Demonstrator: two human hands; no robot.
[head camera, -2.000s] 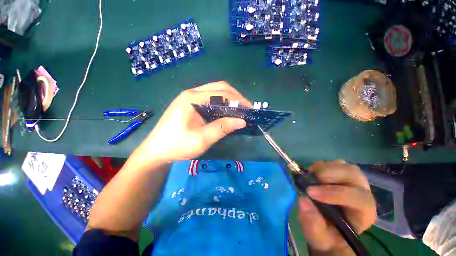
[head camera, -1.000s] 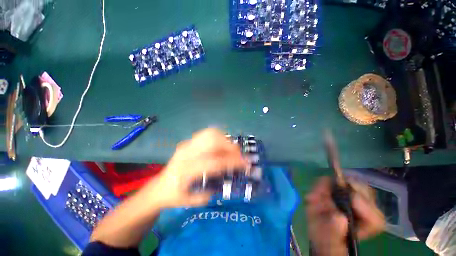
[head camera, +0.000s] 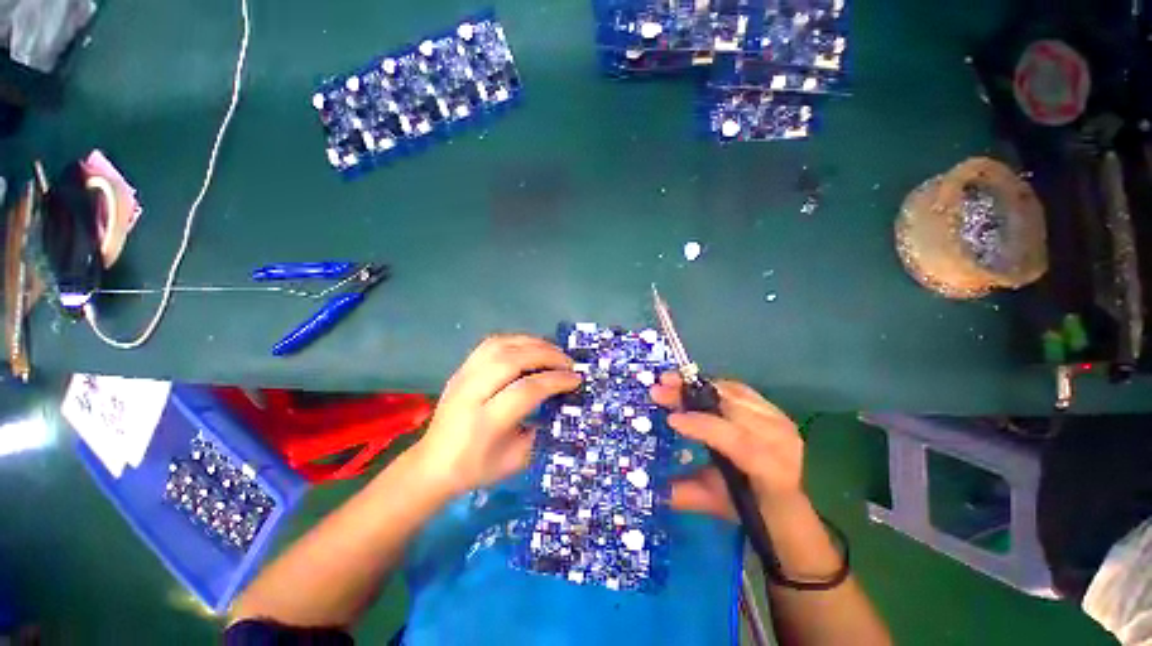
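Note:
A blue circuit board panel (head camera: 600, 467) is held component side up over the blue apron (head camera: 468, 593), its long side pointing towards me. My left hand (head camera: 499, 404) grips its left edge near the far end. My right hand (head camera: 745, 442) holds the black-handled soldering iron (head camera: 673, 338), tip pointing away over the mat, and its fingers also touch the panel's right edge. The iron's tip is off the board. The solder wire (head camera: 202, 290) runs from the left to the open blue side cutters (head camera: 316, 323).
Another board panel (head camera: 423, 95) lies at the back left, a board stack (head camera: 720, 44) at the back centre. The tip-cleaning dish (head camera: 970, 230) is right. A white cable (head camera: 209, 177) crosses left. A blue bin (head camera: 234, 555) is lower left. A small white part (head camera: 691, 251) lies on the mat.
The panel has gone from edge-on above the mat to component side up over the apron. The right hand has moved in to its right edge with the iron. The white part on the mat was exposed.

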